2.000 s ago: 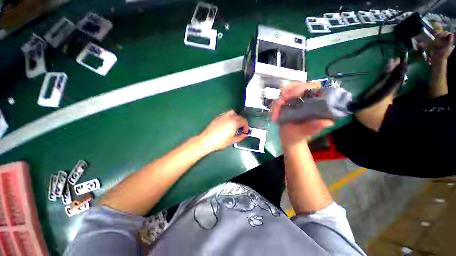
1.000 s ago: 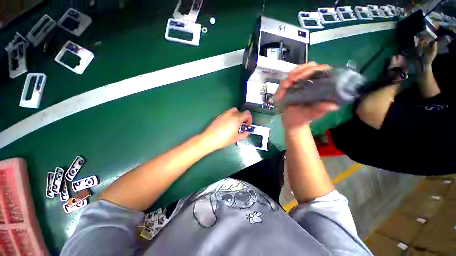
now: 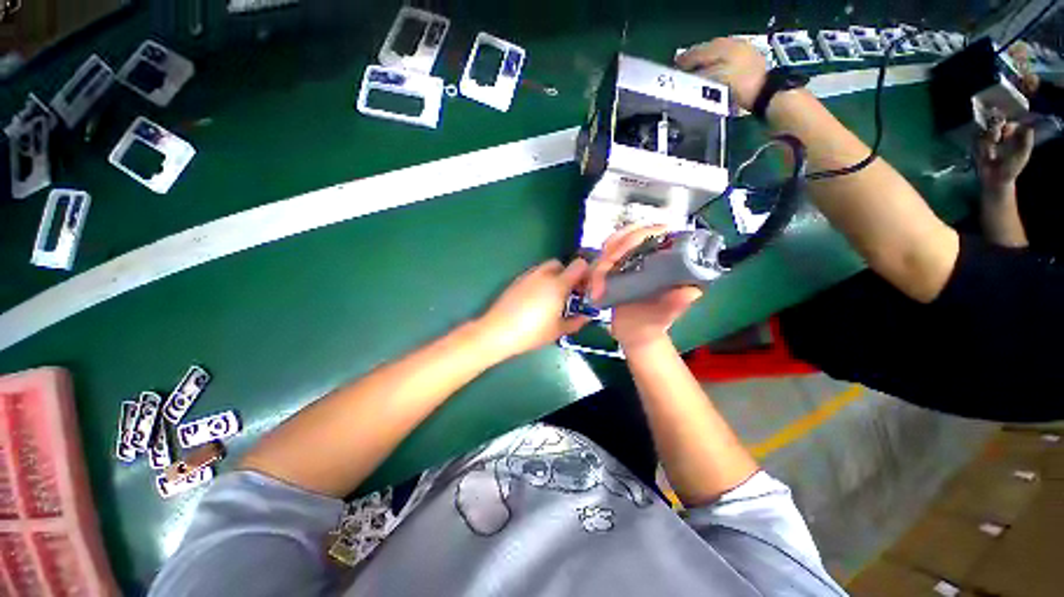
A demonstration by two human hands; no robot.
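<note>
My right hand (image 3: 642, 286) grips the grey electric screwdriver (image 3: 665, 271), its black cable running off to the right. Its tip end is over the white plastic housing (image 3: 601, 345), close to my left fingers; the tip itself is hidden. My left hand (image 3: 539, 306) holds the housing's left end, where a blue circuit board (image 3: 580, 307) shows. Much of the housing is hidden under my right hand and the driver. The white screw feeder (image 3: 665, 140) stands just beyond my hands.
Other housings (image 3: 400, 96) lie beyond the white line. Small oblong panels (image 3: 208, 428) and a pink compartment tray (image 3: 41, 478) are at left. A neighbouring person's arm (image 3: 869, 198) reaches behind the feeder from the right. A red stool (image 3: 747, 356) is below.
The screwdriver has moved left and down from beside the feeder to the housing. The neighbouring person's arm has reached in toward the far housings. Another housing now lies beyond the line.
</note>
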